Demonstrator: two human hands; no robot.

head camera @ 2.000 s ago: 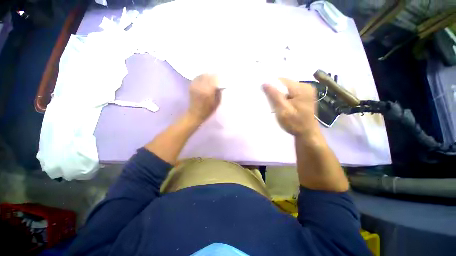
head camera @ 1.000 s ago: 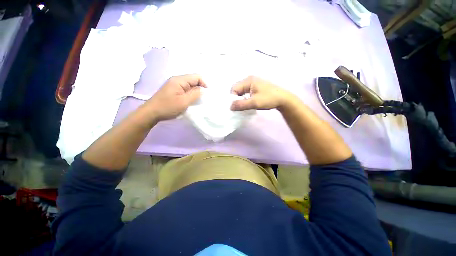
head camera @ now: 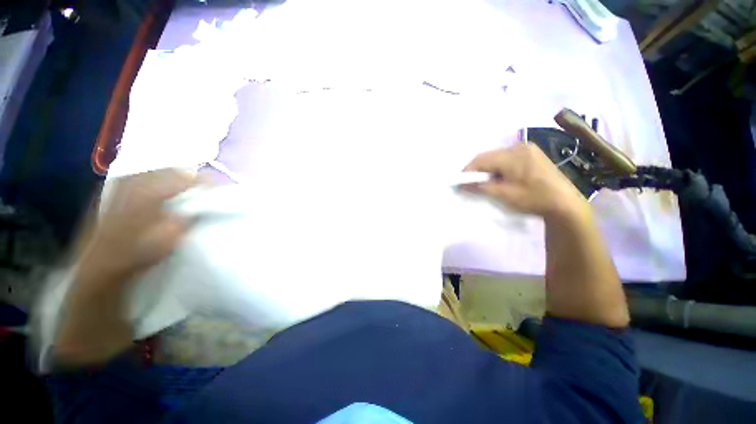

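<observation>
A white garment panel (head camera: 331, 240) is stretched between my hands over the near table edge, its outline partly lost in glare. My left hand (head camera: 149, 215), blurred, grips its left end. My right hand (head camera: 518, 178) pinches its right end between thumb and fingers. The steam iron (head camera: 572, 153) lies just beyond my right hand, its brown bar handle up and its black body partly covered by the hand. A stack of white pieces (head camera: 170, 99) lies on the left of the table.
The pale lilac table cover (head camera: 646, 232) shows at right. The black hose (head camera: 705, 199) runs right from the iron. More white pieces lie at the far side. A folded cloth pad (head camera: 590, 18) is at the far right corner. A reddish-brown rail (head camera: 124, 99) is at left.
My hands have moved apart, the left outward and nearer, the right toward the iron. The bunched white cloth between them is now spread wide.
</observation>
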